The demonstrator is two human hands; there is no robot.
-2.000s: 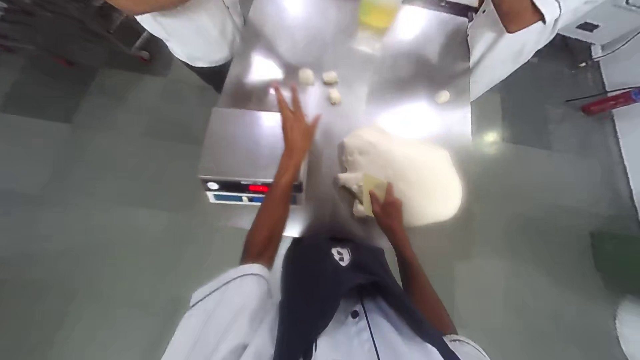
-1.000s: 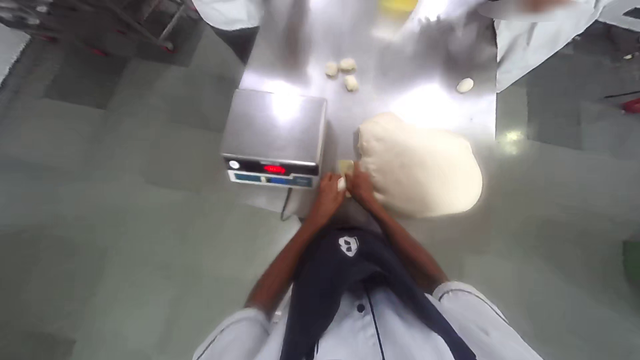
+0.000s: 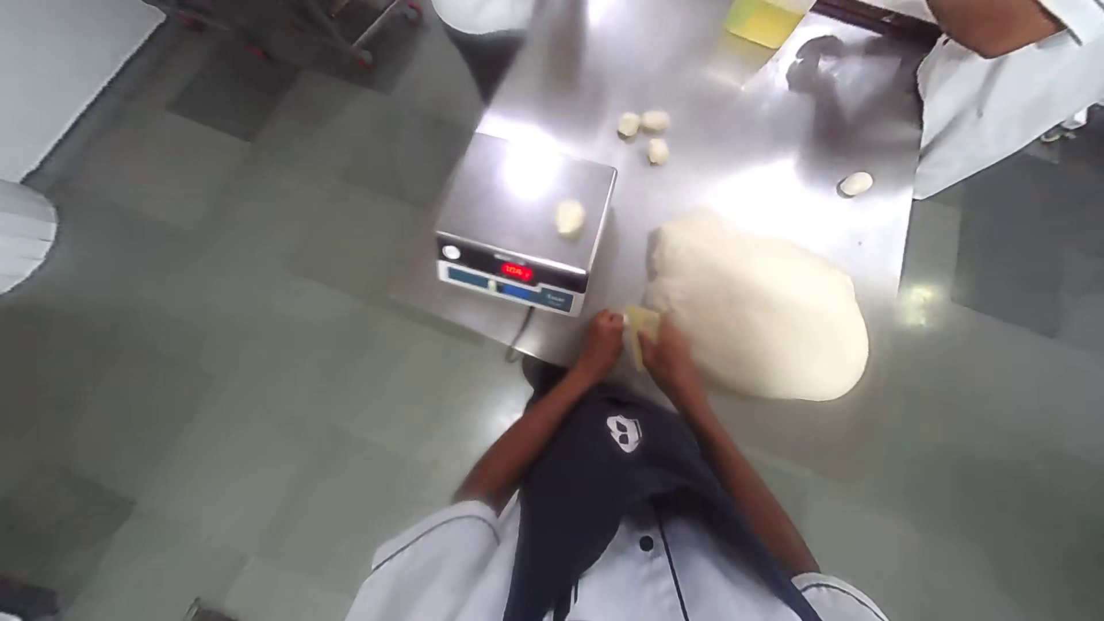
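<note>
My right hand [image 3: 670, 352] grips a yellowish dough scraper [image 3: 640, 329] at the near left edge of a large, flat mass of dough [image 3: 763, 310]. Close beside the scraper, my left hand [image 3: 604, 341] has its fingers closed, with a bit of pale dough showing at the fingertips. To the left stands a digital scale [image 3: 517, 194] with a steel platform and a lit red display. One small dough piece [image 3: 569, 218] rests near the platform's right side. Beyond the dough, three small dough pieces [image 3: 655, 121] lie together on the steel table.
Another dough piece [image 3: 856, 183] sits near the right edge of the steel table [image 3: 742, 112]. A container of yellow contents [image 3: 765, 21] stands at the far side. People in white stand at the far left and right of the table. The scale's cable hangs by the near edge.
A small dough piece now rests on the scale platform, which was bare one second ago. My left hand, spread over the table beside the scale two seconds ago, is now next to the scraper.
</note>
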